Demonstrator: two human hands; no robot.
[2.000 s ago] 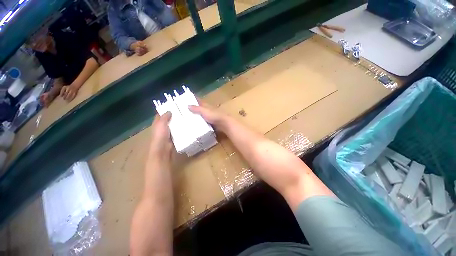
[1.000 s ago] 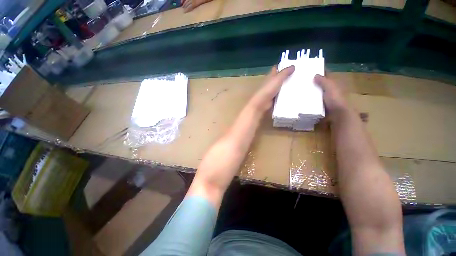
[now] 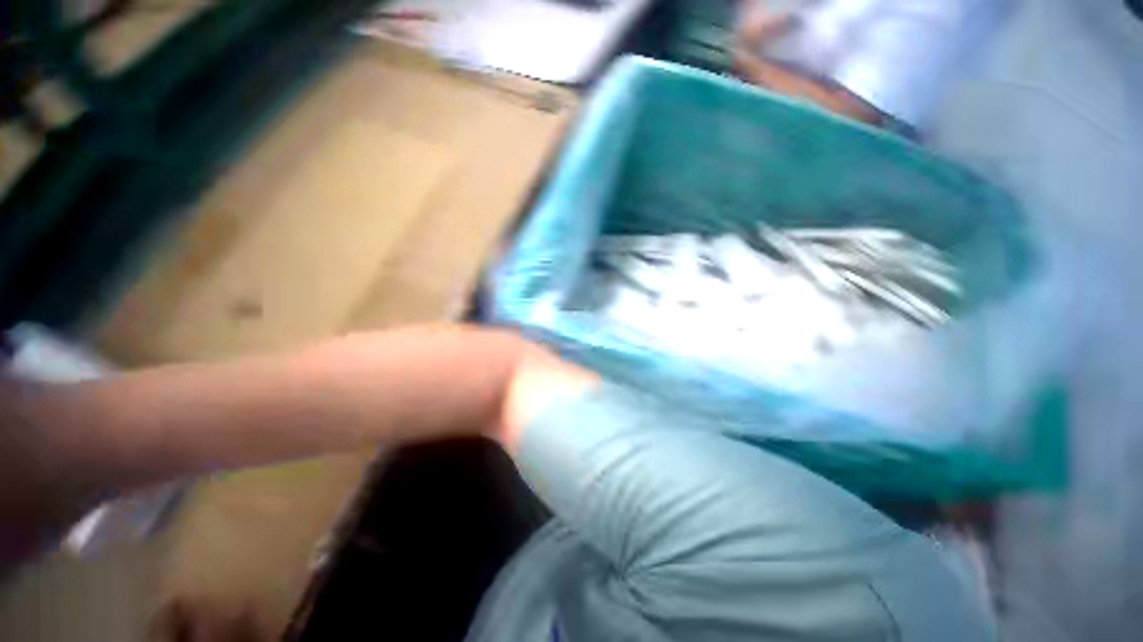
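The picture is strongly blurred. My right forearm stretches to the left edge, where it is cut off; my right hand does not show. My left hand is not seen. A white shape [image 3: 53, 356] shows at the left edge above the forearm, and a pale, shiny shape [image 3: 115, 517] shows below it. I cannot tell which is the stack and which the wrapped bundle. Loose white housings [image 3: 752, 307] lie jumbled in the green crate [image 3: 1003, 470] at the right.
The crate has a bluish liner [image 3: 533, 282] over its rim. The cardboard-covered bench [image 3: 426, 113] runs along the crate's left side, with a tan sheet [image 3: 339, 188] on it. A green frame [image 3: 138, 138] stands behind. Another person's arm [image 3: 815, 88] shows beyond the crate.
The view has swung right, from the bench to the crate. Both hands and the white stack they held between them have left clear view; my right forearm now points left.
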